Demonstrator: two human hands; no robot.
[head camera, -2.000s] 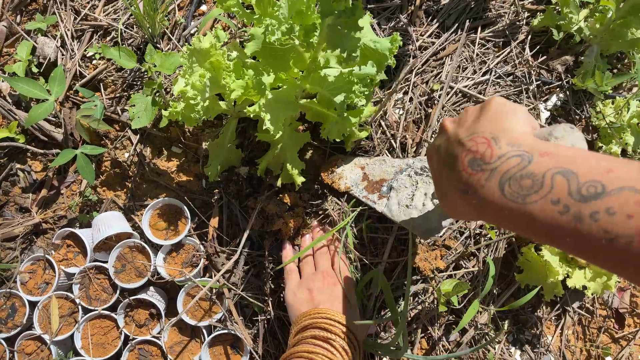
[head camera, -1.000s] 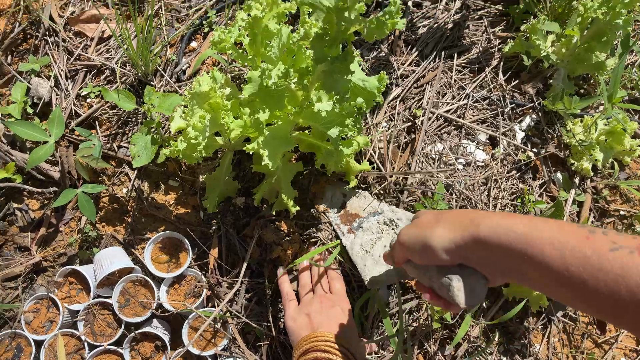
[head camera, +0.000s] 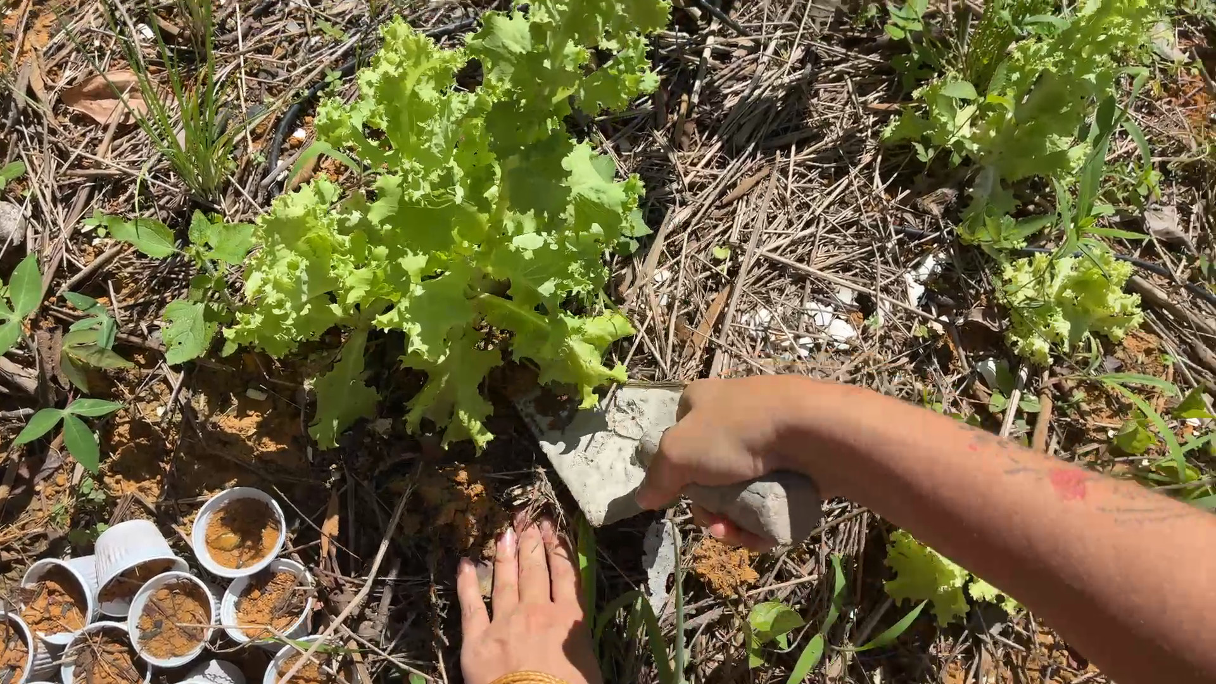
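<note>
My right hand (head camera: 727, 446) is closed around the grey, crusted handle of a trowel (head camera: 598, 451). The blade points left, and its tip lies in shade at the base of a frilly green lettuce plant (head camera: 456, 237). Below the blade, my left hand (head camera: 532, 608) rests palm down on dark soil and straw, fingers a little apart, the fingertips near loose orange soil (head camera: 465, 499). What lies under the palm is hidden. To the left of that hand stand several small white plastic cups (head camera: 237, 532) filled with orange soil, one of them tilted.
More lettuce (head camera: 1031, 142) grows at the upper right, and a small one (head camera: 926, 575) is partly behind my right forearm. Dry straw mulch (head camera: 760, 190) covers the ground, with white fragments (head camera: 822, 328) in it. Weeds (head camera: 71, 427) grow at the left. A thin black hose (head camera: 285, 128) runs behind the lettuce.
Two seconds ago my right hand was higher, with the trowel handle to the upper right; the handle now points lower right. A long green blade of grass no longer lies across my left fingers.
</note>
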